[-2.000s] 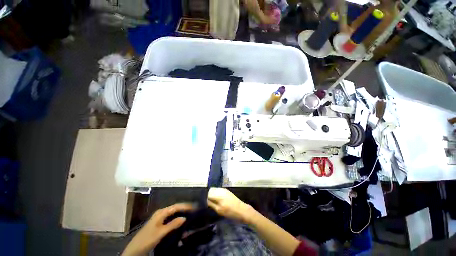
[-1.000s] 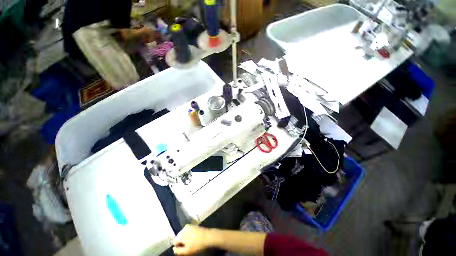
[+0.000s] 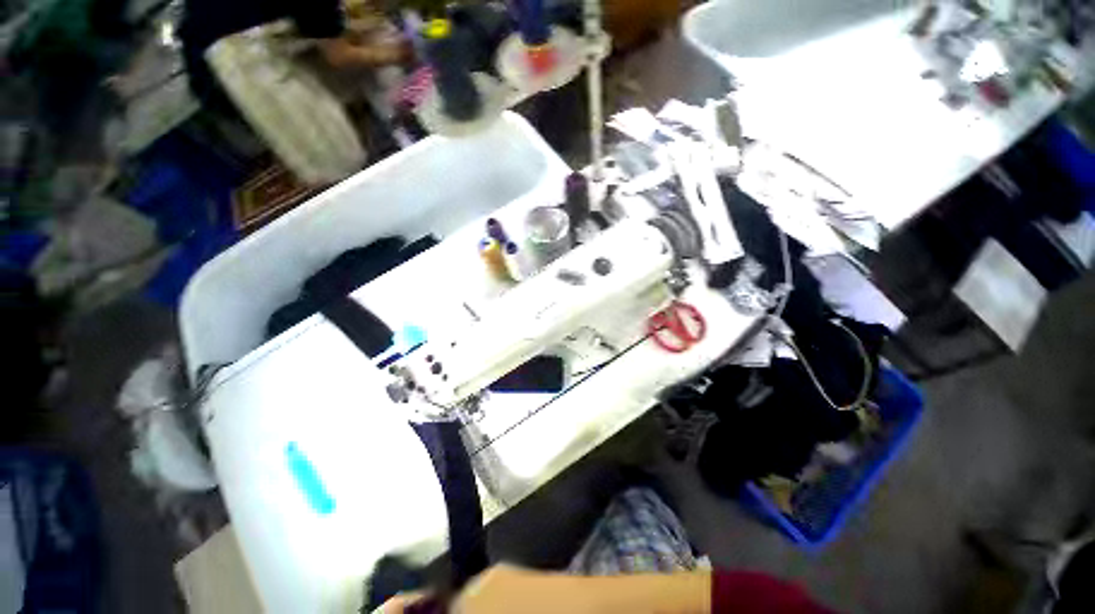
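A long dark strip [image 3: 452, 480] runs from the white tray behind, under the sewing machine head [image 3: 426, 378], and over the table's front edge to the bottom of the picture. My right hand [image 3: 486, 590] is at the strip's lower end, mostly cut off by the bottom edge; its fingers and grip are hidden. A small patch of skin shows left of it beside a dark piece [image 3: 390, 578]; I cannot tell whether it is my left hand. More dark pieces [image 3: 348, 270] lie in the white tray [image 3: 216, 300].
Red-handled scissors [image 3: 676, 326] and a dark phone [image 3: 528, 374] lie by the machine. Thread cones [image 3: 494, 258] and a tin [image 3: 548, 228] stand behind it. White offcuts [image 3: 708, 192] are heaped at right, above a blue crate [image 3: 829, 516]. A person's arm [image 3: 360, 50] shows at the back.
The view has turned and shifted, so the table appears tilted. My right hand has moved down to the picture's bottom edge. A dark piece now shows at the table's front edge.
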